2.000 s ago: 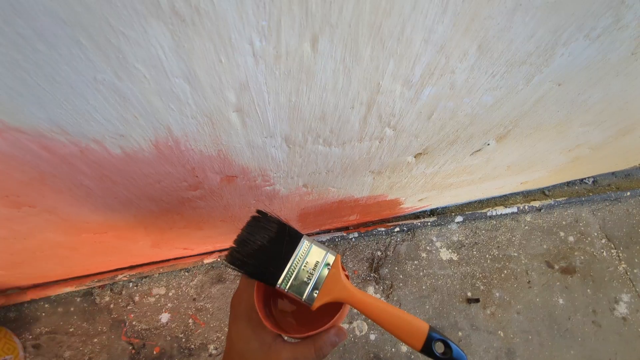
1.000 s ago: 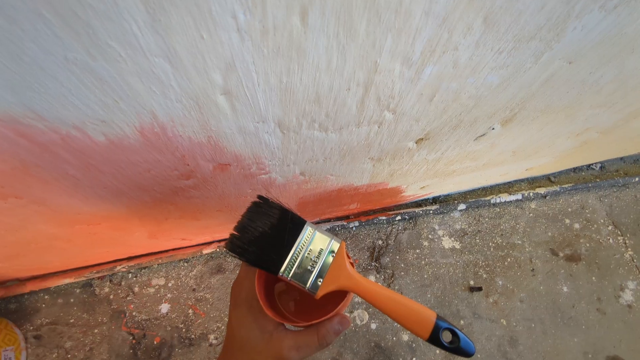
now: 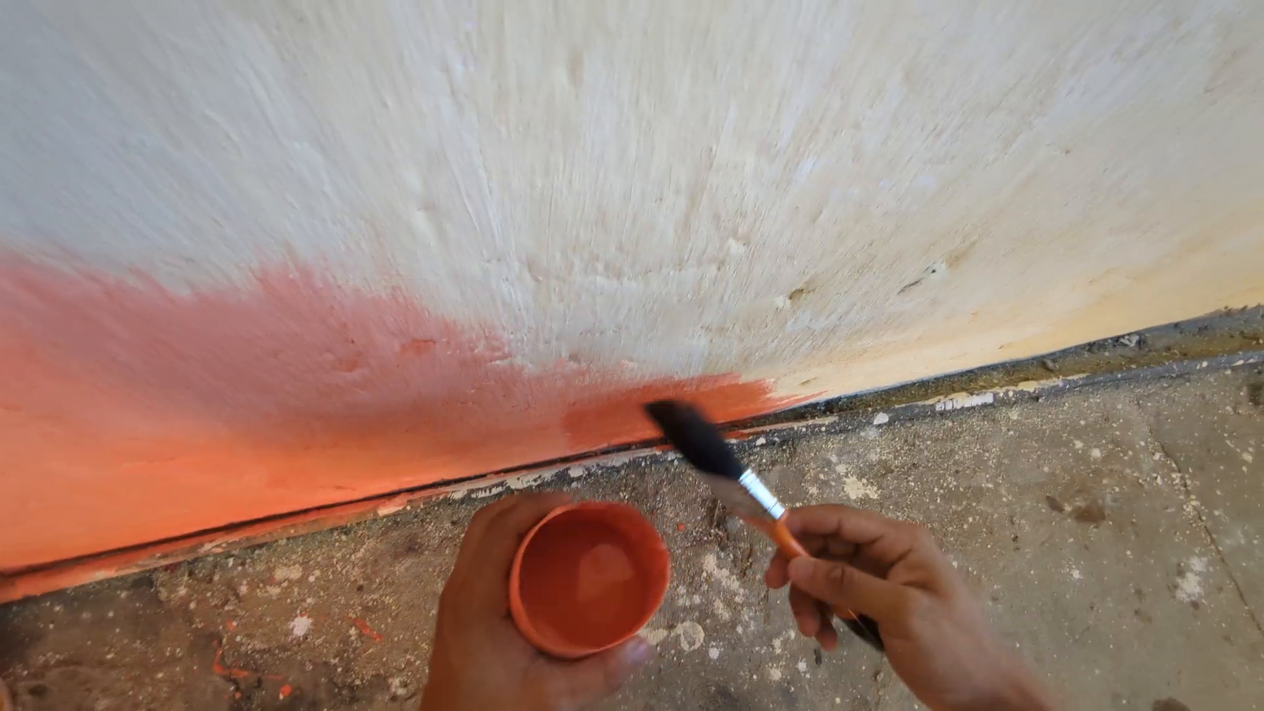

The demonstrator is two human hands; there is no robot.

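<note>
My left hand (image 3: 494,612) is wrapped around a small round cup (image 3: 590,578) with orange-red paint inside, held over the floor. To its right, my right hand (image 3: 869,592) grips the orange handle of a flat paintbrush (image 3: 703,442), seen nearly edge-on and slightly blurred. Its dark bristles point up and left, in front of the wall's foot; whether they touch the wall cannot be told. The wall (image 3: 592,197) is whitish above and cream at the right, with orange-red paint (image 3: 247,425) along its lower left, tapering off near the brush.
A rough concrete floor (image 3: 1037,513) with paint spots and splashes runs along the wall. Between wall and floor lies a narrow dark gap (image 3: 1136,348) with a raised edge. A small part of some object shows at the bottom left corner.
Earlier the brush lay across the cup's rim, its handle to the lower right, with only my left hand in view. Now my right hand has entered and lifted the brush off the cup.
</note>
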